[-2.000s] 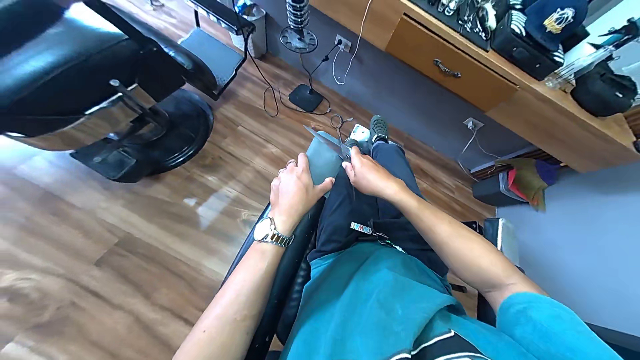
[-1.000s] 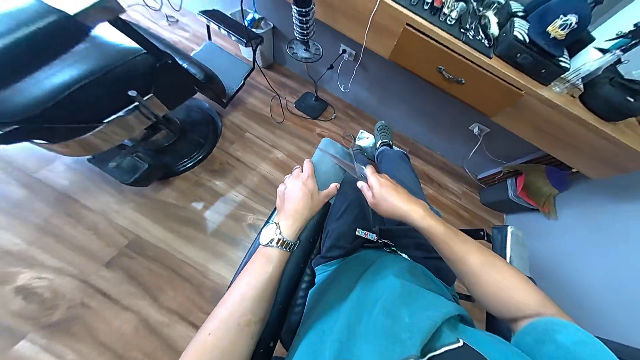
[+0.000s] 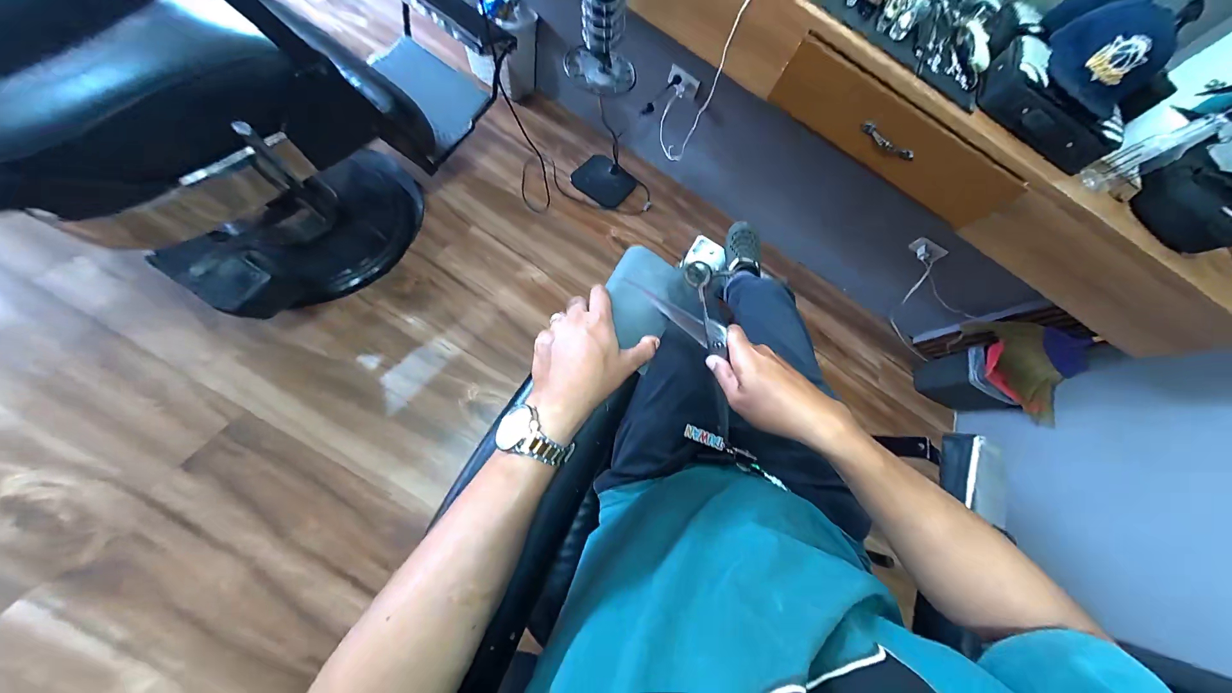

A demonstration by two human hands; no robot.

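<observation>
My right hand (image 3: 765, 380) grips a pair of metal scissors (image 3: 716, 339) above my dark-trousered legs. Their blades are spread and point away from me, one slanting toward the left. Just left of the blades lies a smooth blue-grey surface (image 3: 637, 289) with a rounded end; I cannot tell what it is. Against its left side rests my left hand (image 3: 582, 354), thumb stretched apart from the fingers, with no tool visible in it. A wristwatch (image 3: 521, 429) is on the left wrist. The finger loops of the scissors are partly hidden by the right hand.
A black barber chair (image 3: 289, 221) stands at the upper left. Along the wall at the upper right runs a wooden counter with a drawer (image 3: 885, 144), holding tools, a black case (image 3: 1044, 120) and a dark cap (image 3: 1107, 58). Cables (image 3: 544, 183) lie on the floor near a black stand base (image 3: 603, 181).
</observation>
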